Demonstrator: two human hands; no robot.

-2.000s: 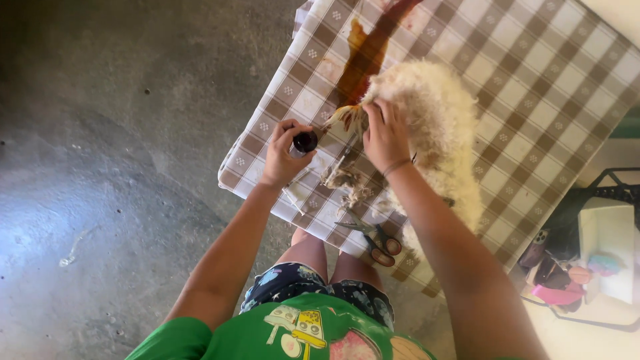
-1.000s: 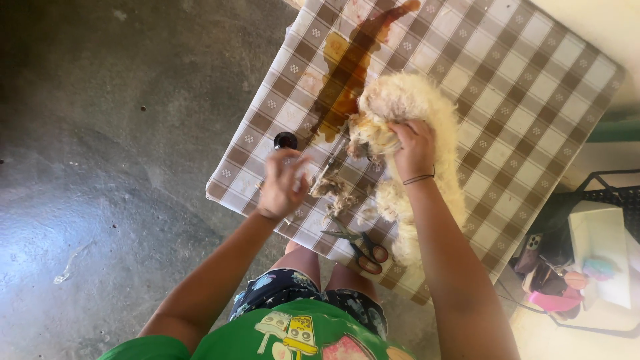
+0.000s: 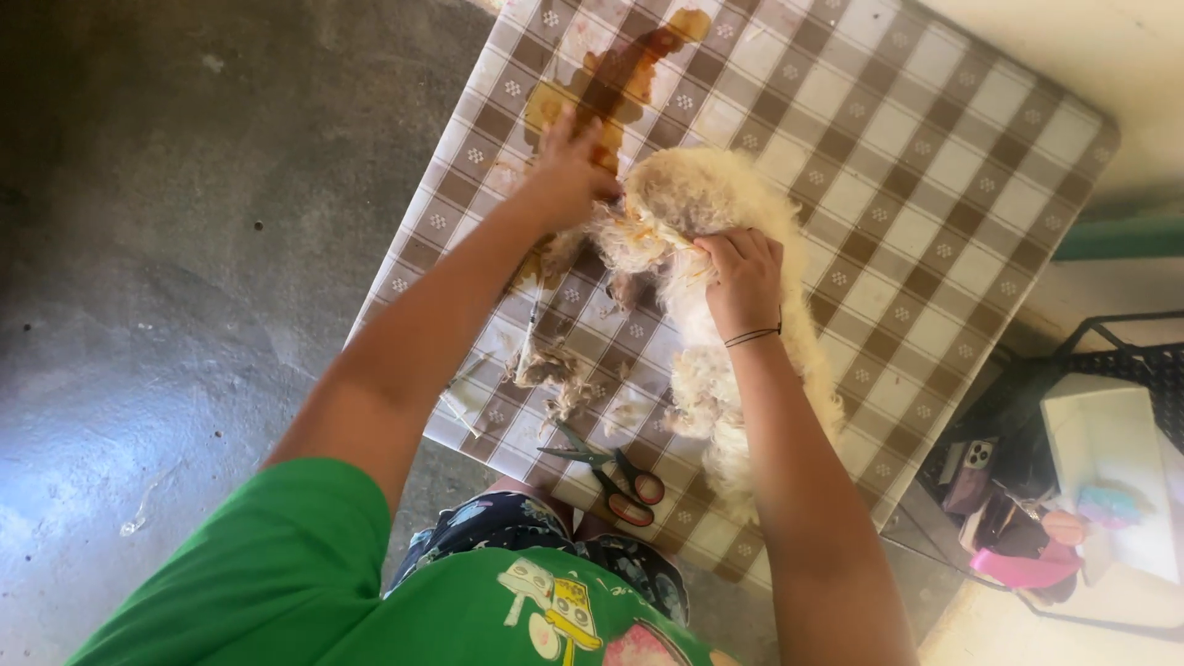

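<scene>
A curly, cream-coated animal, apparently a small dog (image 3: 795, 342), lies on the checked tablecloth (image 3: 888, 314). My right hand (image 3: 745, 277) rests on its side with the fingertips closed on the fur, near orange-stained hair. My left hand (image 3: 573, 176) is spread over the reddish-brown wet stain (image 3: 638, 65), beside the stained fur; whether it touches the animal I cannot tell. Scissors (image 3: 615, 476) with black and orange handles lie partly open at the near edge. Clumps of cut fur (image 3: 555, 375) lie left of the animal, with a thin white stick-like item (image 3: 529, 324) beside them.
At the lower right a black basket-like holder (image 3: 1119, 347) carries a white box (image 3: 1101, 444), a phone (image 3: 971, 472) and a pink item (image 3: 1027, 564). A pale wall borders the table's right side. Bare concrete floor lies to the left.
My left hand held a small dark bottle, then let it go on the table; now the hand has moved up the table toward the stain. My right hand stays on the animal.
</scene>
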